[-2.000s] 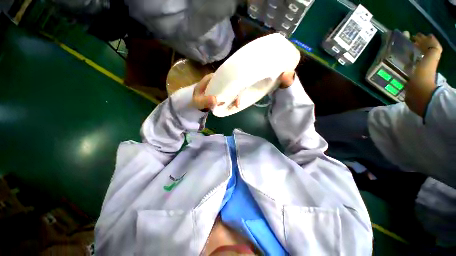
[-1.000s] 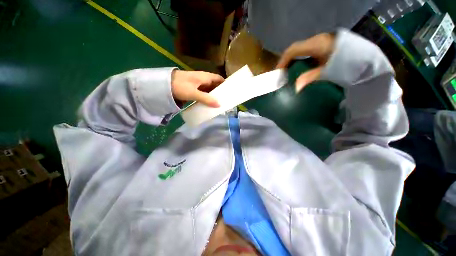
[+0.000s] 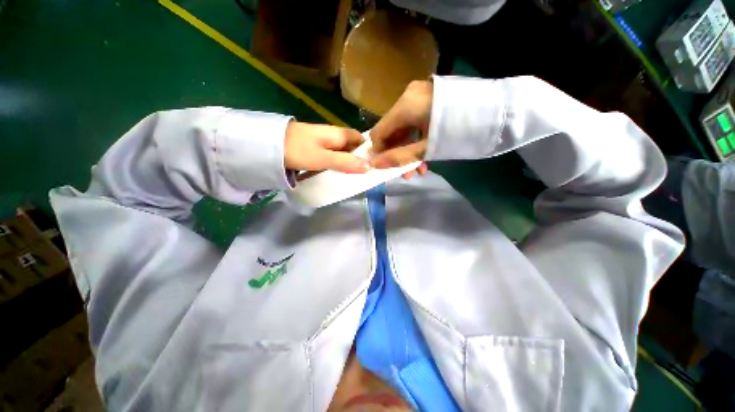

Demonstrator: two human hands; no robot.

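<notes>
A white label roll (image 3: 334, 187), seen at a low angle, is held in front of my chest. My left hand (image 3: 326, 149) grips its left side, with the thumb on top and the fingers partly hidden. My right hand (image 3: 404, 129) is at its right end, with fingertips closed on the white edge and close to my left fingertips. A small white piece stands up between the two hands. Whether it is a loose end of the strip, I cannot tell.
A round tan stool (image 3: 387, 60) stands beyond my hands, beside an open brown carton (image 3: 300, 48). Brown cartons (image 3: 31, 256) lie at the left edge. At the upper right are white printed boxes (image 3: 699, 47), a scale with green displays (image 3: 723, 129) and another person's sleeve (image 3: 709, 213).
The white roll has been lowered and turned from face-up to a low angle. My right hand has come in from the right and closed on its end beside my left hand.
</notes>
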